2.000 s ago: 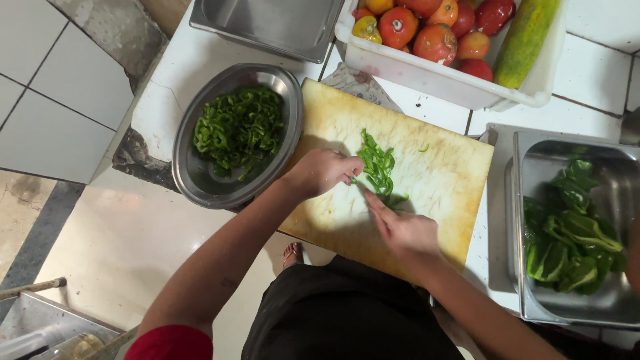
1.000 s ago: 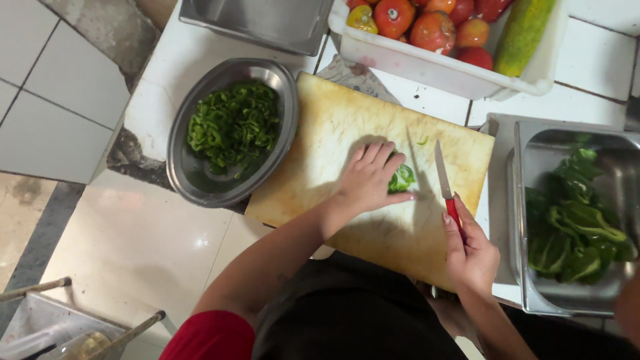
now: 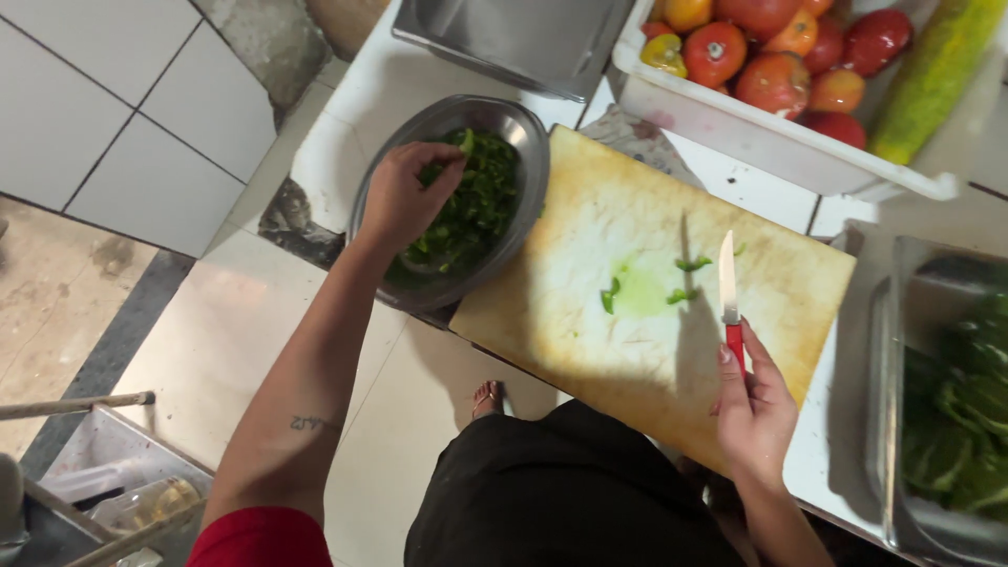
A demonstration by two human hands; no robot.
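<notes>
My left hand [image 3: 413,189] is over the oval metal bowl [image 3: 538,157] of chopped green leaves [image 3: 480,193], a green piece pinched between thumb and fingers. My right hand [image 3: 754,394] grips the red handle of a small knife [image 3: 730,291], its blade pointing away from me above the right part of the worn, yellowed cutting board [image 3: 598,181]. A few green bits [image 3: 610,296] and a pale green wet stain lie on the board. The bowl stands at the board's left end.
A white plastic crate [image 3: 740,134] with tomatoes [image 3: 713,53] and a long yellow-green vegetable [image 3: 937,79] stands behind the board. An empty-looking metal pan [image 3: 512,39] is at the back left. At right, a metal tray [image 3: 890,441] holds green leaves [image 3: 961,409]. A cloth [image 3: 638,142] touches the board's back edge.
My left hand has moved left from the board to the bowl. The greens under it on the board are mostly gone from there. My right hand still holds the knife, raised clear of the greens.
</notes>
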